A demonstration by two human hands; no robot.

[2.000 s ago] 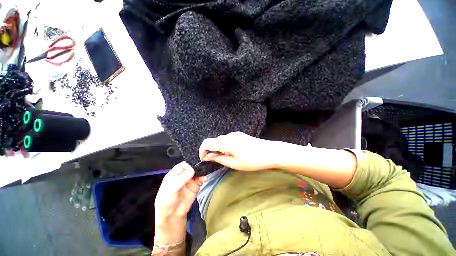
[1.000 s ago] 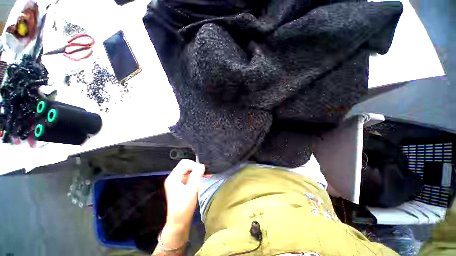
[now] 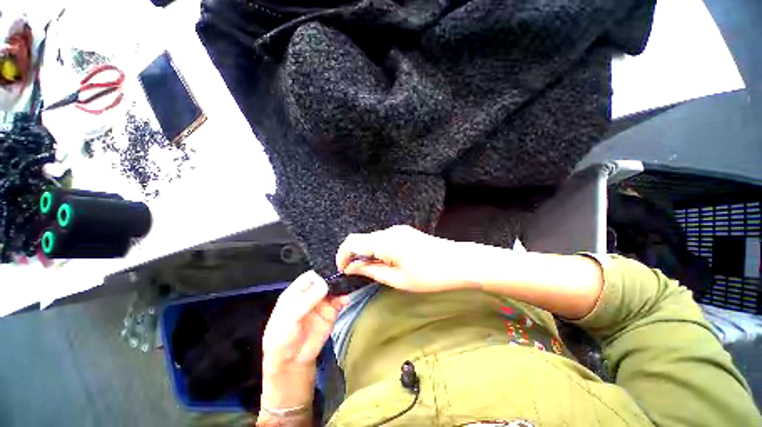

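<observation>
A dark flecked coat [image 3: 376, 117] lies over the table and hangs down to my lap. My left hand [image 3: 294, 321] pinches the coat's lower edge between thumb and fingers, just past the table's front edge. My right hand [image 3: 388, 258] is beside it, to the right, with its fingertips closed together at the same coat edge. The fingertips of the two hands are nearly touching. I cannot make out a needle or thread at the right fingertips.
The white table [image 3: 226, 183] bears open red-handled scissors [image 3: 102, 88], a smartphone [image 3: 170, 97], scattered black specks [image 3: 142, 154], thread cones [image 3: 104, 225] and a tangled black heap [image 3: 25, 183]. A blue bin [image 3: 171, 350] stands lower left; a black crate [image 3: 727, 242] stands right.
My right hand and arm were out at the far right a second ago and are back at the coat edge beside my left hand. The whole view has shifted slightly.
</observation>
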